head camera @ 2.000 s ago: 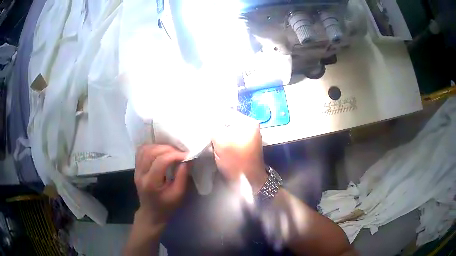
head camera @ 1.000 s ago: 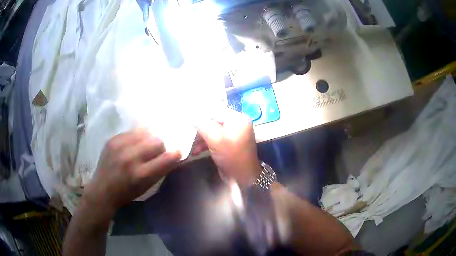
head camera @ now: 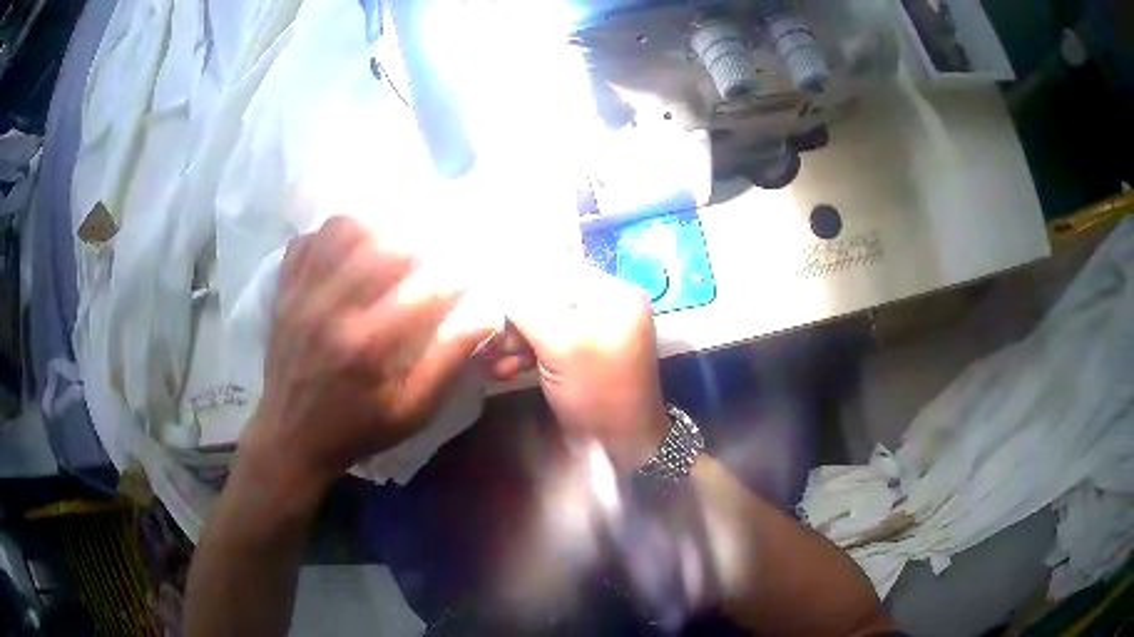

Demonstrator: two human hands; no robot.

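My left hand point(head camera: 361, 342) lies over a white fabric piece point(head camera: 429, 442) at the table's front edge, its fingertips lost in the lamp glare. The lower end of the piece hangs below the hand. My right hand point(head camera: 597, 355), with a metal watch on the wrist, is beside it, its thumb and fingers pinching the cloth near the left fingertips. The blue plate point(head camera: 665, 264) lies just beyond the right hand. White glare hides the needle and presser foot of the sewing machine point(head camera: 796, 106).
A bundle of white pieces point(head camera: 149, 162) covers the left of the table, with a small brown tag point(head camera: 97, 224) on it. More white cloth point(head camera: 995, 423) lies low right. A white tray point(head camera: 955, 44) stands top right. A yellow wire rack point(head camera: 106, 566) is low left.
My left hand first moved left, then came up and inward, now closer to the right hand with its back spread over the cloth. The cloth's lower end shows below it. My right hand stays near the plate.
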